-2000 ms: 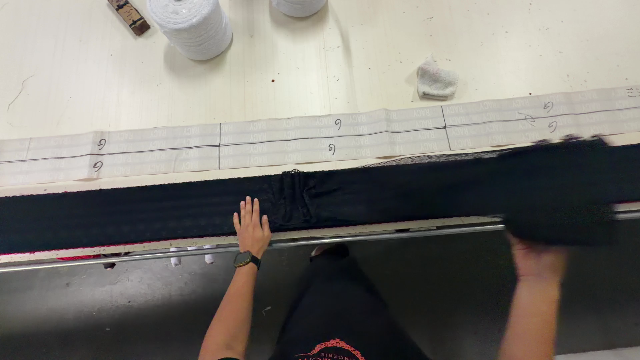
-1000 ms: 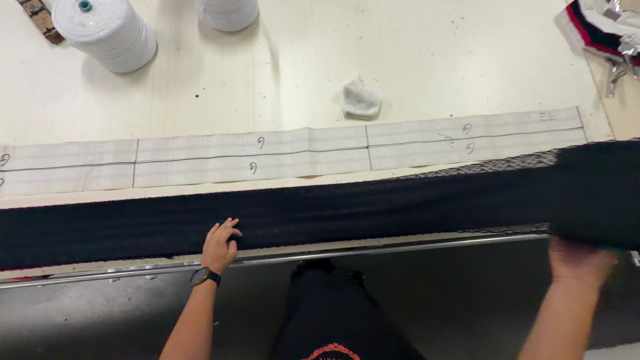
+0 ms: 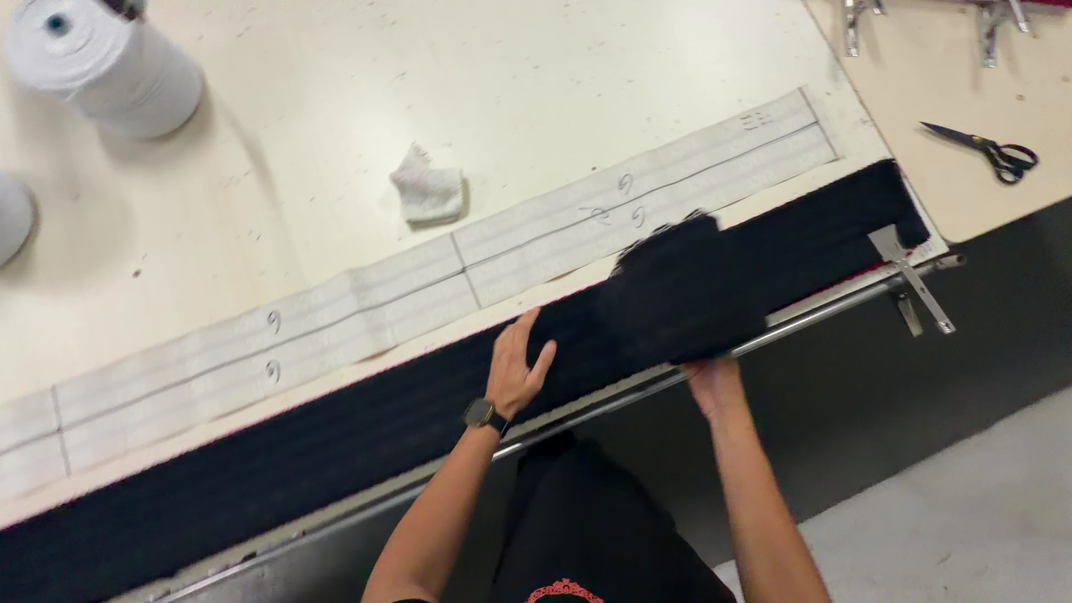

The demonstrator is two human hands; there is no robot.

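Observation:
A long black fabric strip [image 3: 335,435] lies in layers along the table's front edge. My left hand [image 3: 517,364], with a watch on the wrist, rests flat on it, thumb and fingers apart. To its right, my right hand [image 3: 712,381] grips the lower edge of a folded black fabric bundle [image 3: 687,285] that lies over the strip; its fingers are partly hidden under the cloth. A metal clamp [image 3: 909,272] sits on the strip's right end. Behind the strip runs a pale marked pattern strip [image 3: 368,310] with drawn lines and handwriting.
White thread cones [image 3: 109,67] stand at the upper left. A small crumpled white cloth [image 3: 429,188] lies behind the pattern strip. Black-handled scissors [image 3: 988,151] and more metal clamps [image 3: 988,33] are at the right. A metal rail [image 3: 804,327] follows the table's front edge.
The view has swung to the right. My right hand has brought the black bundle closer to my left hand, and the strip's clamped right end has come into sight.

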